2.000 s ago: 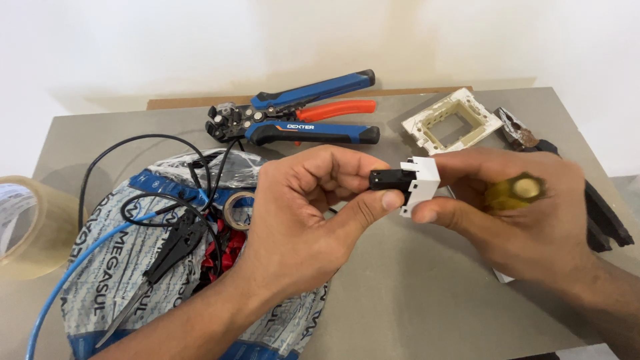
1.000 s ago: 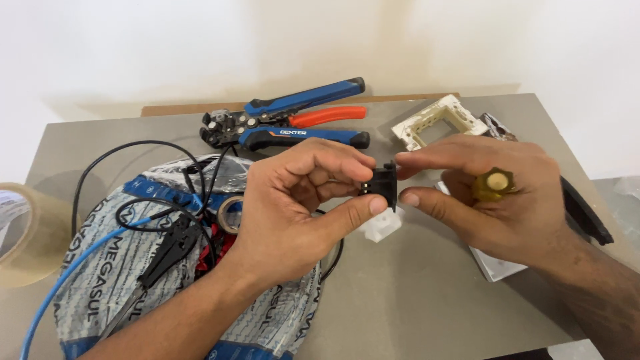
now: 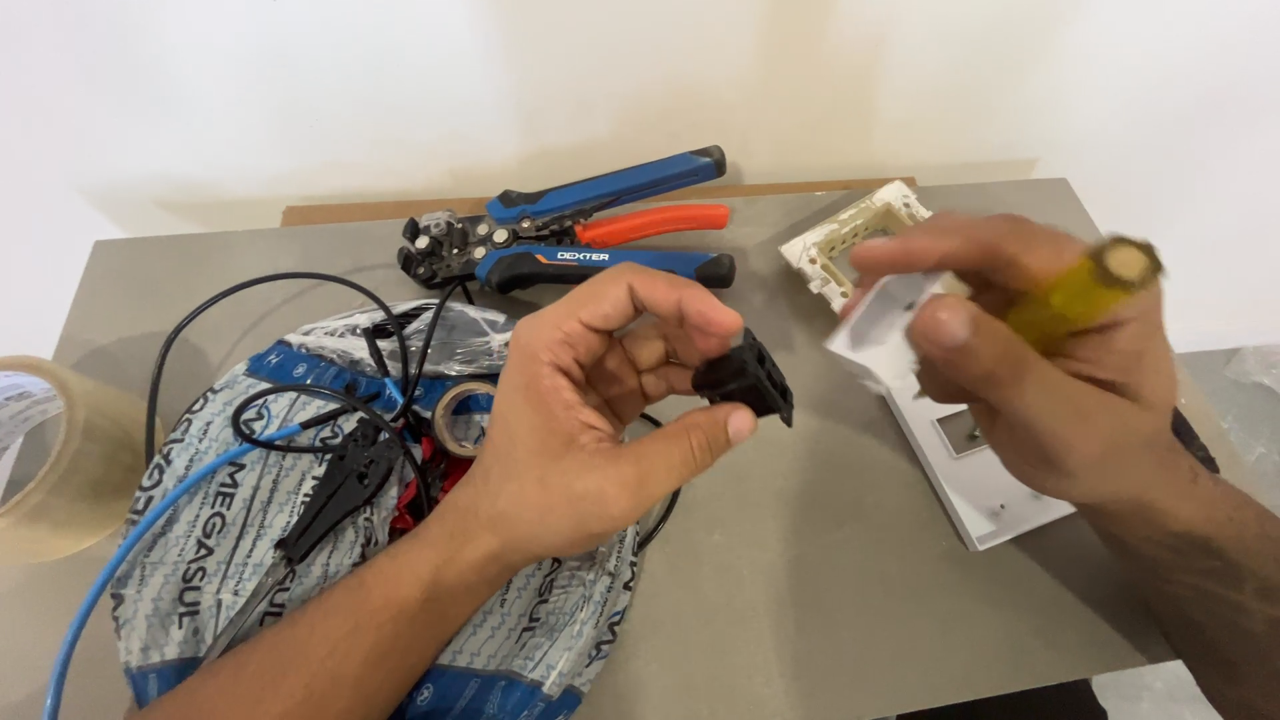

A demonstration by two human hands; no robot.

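My left hand [image 3: 620, 410] grips a small black plastic module [image 3: 748, 380] between thumb and fingers, above the middle of the table. At the right, my right hand [image 3: 1030, 350] pinches a small white plastic housing [image 3: 880, 335] between thumb and forefinger. The same hand also has a screwdriver's translucent yellow handle [image 3: 1070, 300] tucked in it, its butt end up; the shaft is hidden. Under the right hand lies a white rectangular plate [image 3: 985, 500] with an opening. A cream mounting frame [image 3: 850, 245] rests behind the housing.
Blue-handled wire strippers [image 3: 590, 225] lie at the back. On the left, a plastic-wrapped coil [image 3: 360, 600] bears black and blue cables, a black-handled pointed tool [image 3: 335, 490] and a small tape roll [image 3: 463, 415]. A large clear tape roll [image 3: 70, 455] stands at the far left.
The white housing, around the black module two seconds ago and lying on the table one second ago, is now in my right hand. That hand has moved away from the module, which stays in my left hand.
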